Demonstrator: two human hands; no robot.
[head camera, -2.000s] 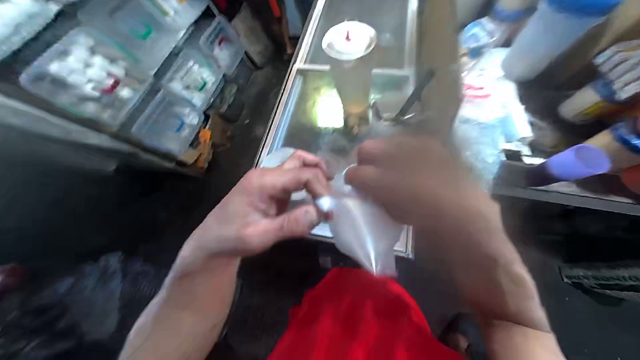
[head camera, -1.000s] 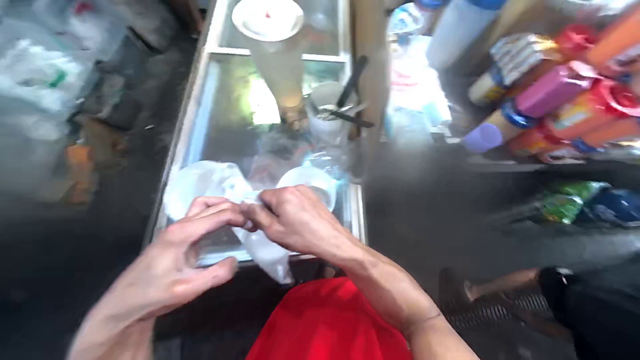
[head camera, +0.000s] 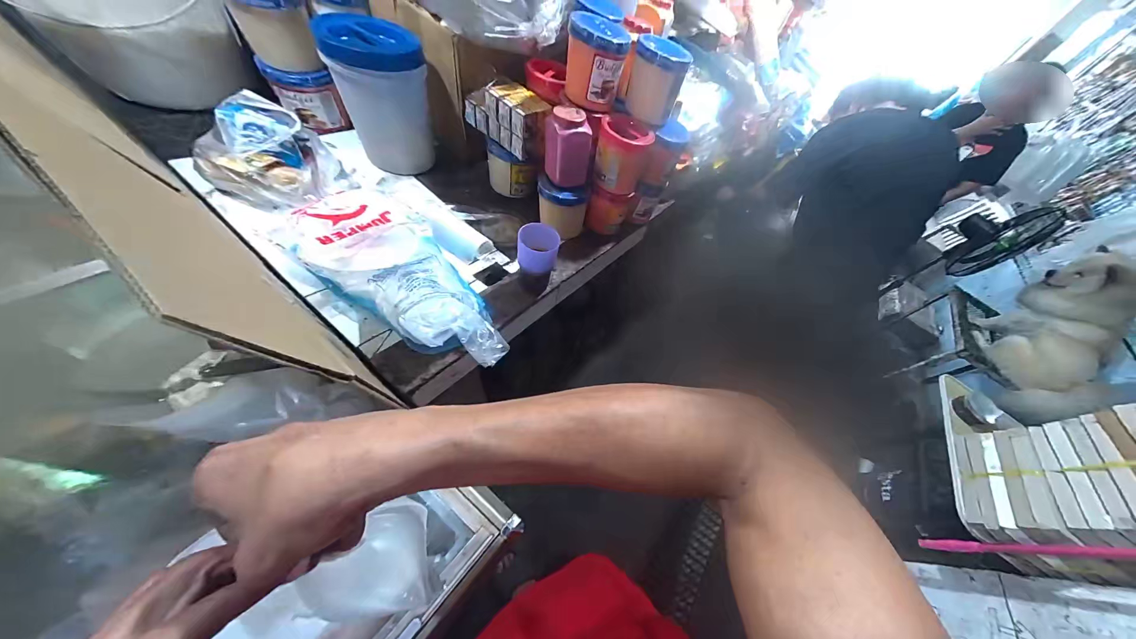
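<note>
At the lower left, my right hand (head camera: 275, 506) is curled, its fingers against a translucent plastic bag (head camera: 377, 564) with a rounded, full shape. Close under it, my left hand (head camera: 182, 595) meets the right one; its fingertips are largely hidden, so its grip does not show. Both hands are over a metal-framed glass counter top (head camera: 470, 532), where more thin clear plastic (head camera: 240, 404) lies beyond the right wrist. My right forearm crosses the middle of the view.
A cardboard panel (head camera: 186, 240) stands beside the counter. A shelf (head camera: 568, 284) holds a purple cup (head camera: 538, 248), a printed plastic bag (head camera: 355, 240) and several lidded jars (head camera: 595, 62). People in dark clothes (head camera: 879, 177), a fan (head camera: 1003, 240) and a light-coloured dog (head camera: 1056, 319) are at right.
The view has swung far to the right, bringing in the people, the fan and the dog. Both hands were pinching a clear plastic bag over the counter earlier and are still close together.
</note>
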